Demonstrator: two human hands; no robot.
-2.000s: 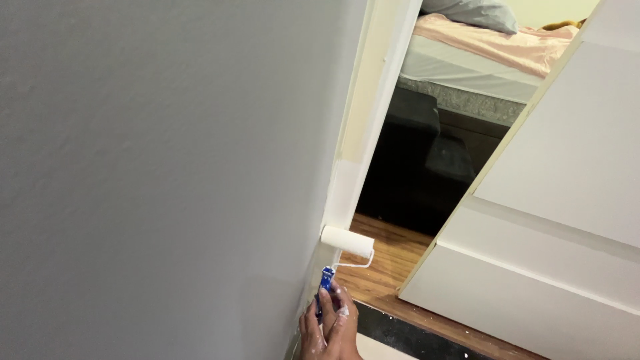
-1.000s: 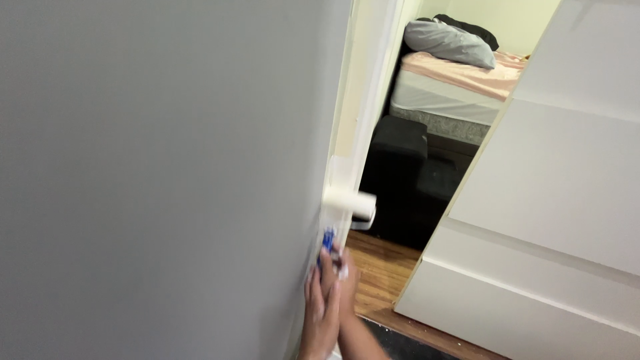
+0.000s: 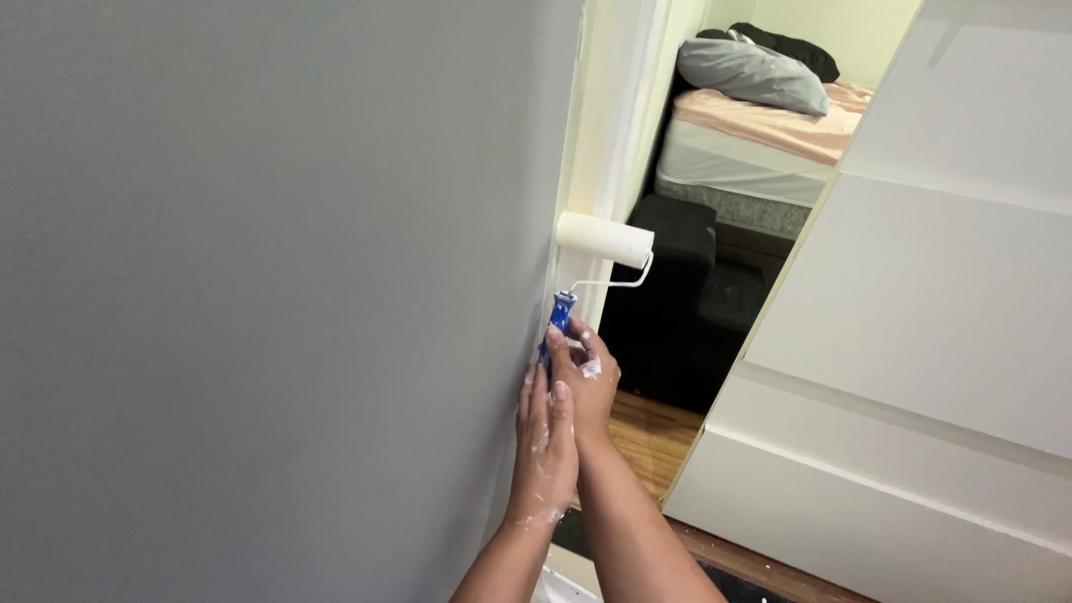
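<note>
A small paint roller with a white cover (image 3: 605,239) lies against the pale door casing (image 3: 599,151), beside the grey wall (image 3: 293,293). Its white wire frame runs down to a blue handle (image 3: 559,311) spotted with paint. Around this handle are the fingers of my right hand (image 3: 588,377), which has a white paint smear near the thumb. My left hand (image 3: 544,435), also streaked with white paint, is at the handle's lower end, pressed alongside the right hand. Its fingers point up along the wall, and how firmly they grip is hidden.
At the right stands a white panelled door (image 3: 913,310). Through the doorway are a bed (image 3: 745,155) with a grey pillow (image 3: 754,75), a black padded object (image 3: 678,226) and wood flooring (image 3: 653,435). A white item (image 3: 563,586) with paint marks shows at the bottom edge.
Two seconds ago only one hand was in view at the roller; now both are. The roller has moved up the casing from where it was near the floor.
</note>
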